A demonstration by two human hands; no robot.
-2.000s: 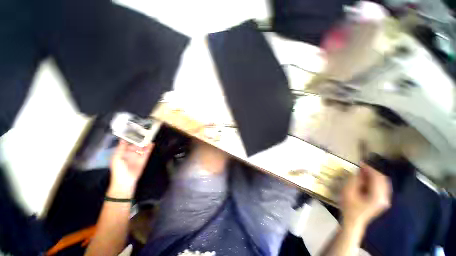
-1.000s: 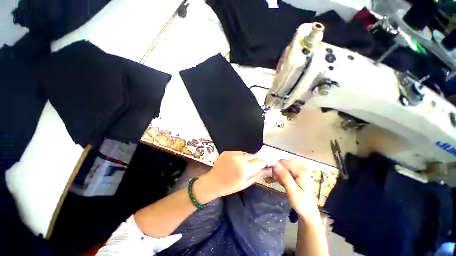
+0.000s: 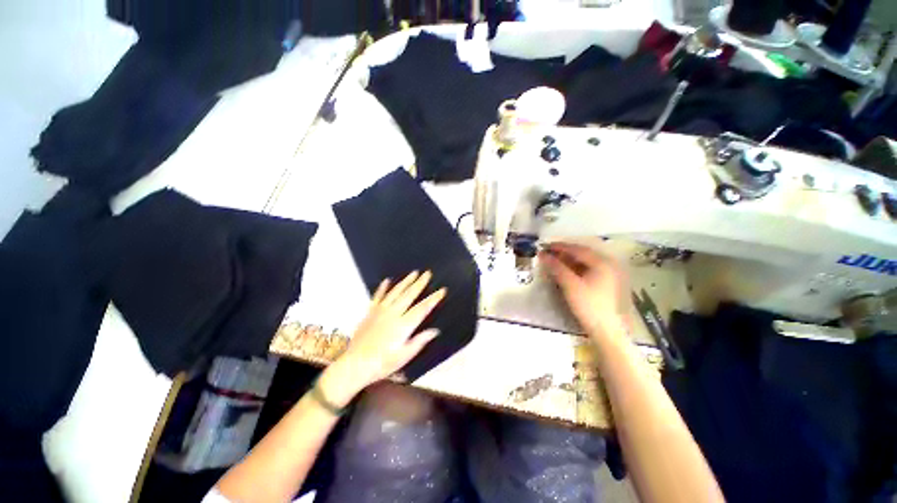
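Observation:
A black cut panel [image 3: 418, 255] lies flat on the white table in front of the sewing machine's needle end. My left hand [image 3: 388, 334] rests palm down on the panel's lower part, fingers spread, gripping nothing. My right hand [image 3: 590, 285] is under the machine arm, with thumb and fingertips together just right of the presser foot area [image 3: 524, 253]. Whether the fingertips touch or hold a small part or thread cannot be told. The white sewing machine [image 3: 708, 187] stands over the bed.
Slim metal snips [image 3: 657, 329] lie right of my right wrist. Black layered panels [image 3: 187, 275] lie on the left, overlapping the adjoining table. A dark cloth heap [image 3: 777, 413] is at the lower right. More dark cloth [image 3: 433, 108] lies behind the machine. The table's front edge is chipped.
My hands were together at the table's front edge. They have parted: the left moved onto the black panel, the right moved up under the machine arm.

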